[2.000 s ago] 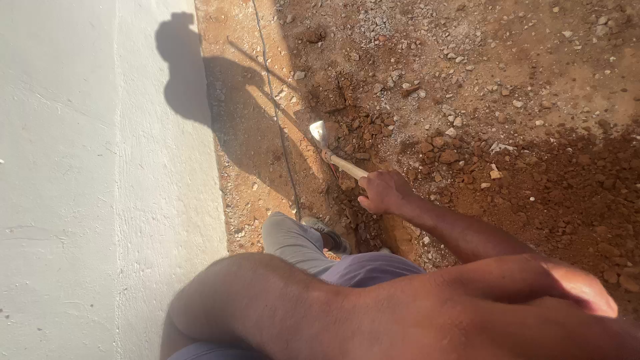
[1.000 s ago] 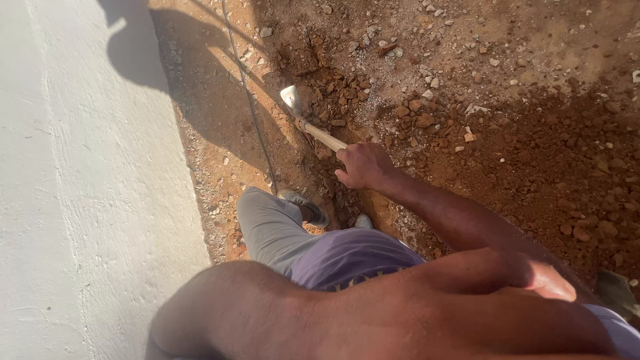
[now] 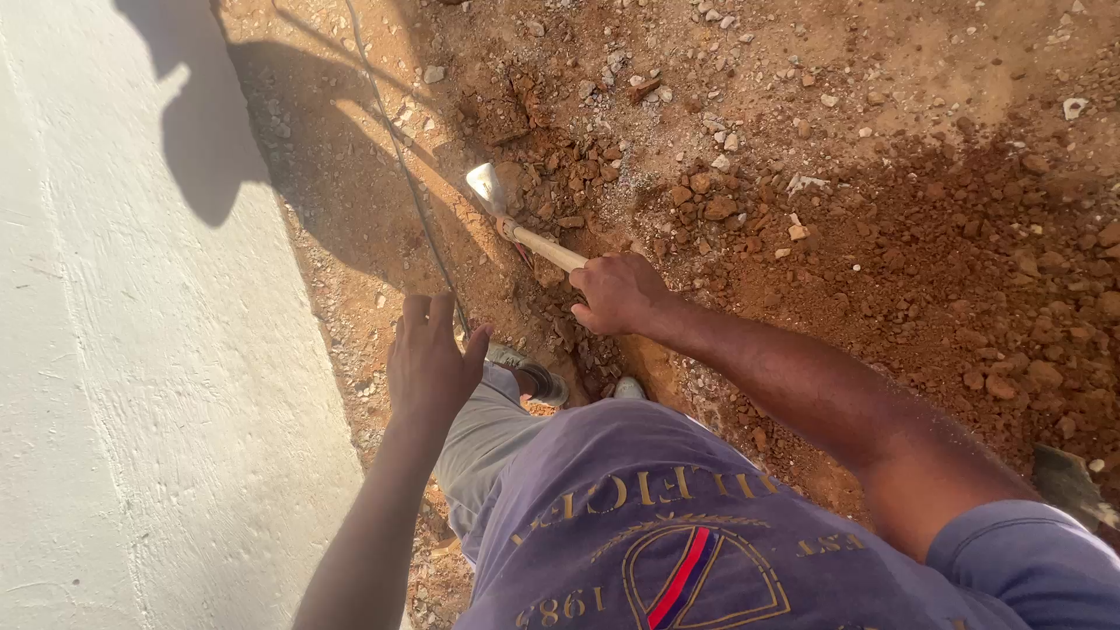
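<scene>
My right hand is closed around the wooden handle of a digging tool, which looks like a mattock or pickaxe. Its pale metal blade points up and left, over the edge of broken red earth. To the left, my left hand is raised in shade with its fingers apart and nothing in it, above a thin dark cable that runs along the ground. The far end of the tool's head is hidden or hard to tell.
A white plastered wall or slab fills the left side. Loose reddish soil and clods lie at the right, with scattered stones. A narrow dug channel runs by my shoes. A grey flat object lies at the right edge.
My left hand, not visible in the earlier frames, has come into view near the cable. My right hand keeps hold of the handle throughout.
</scene>
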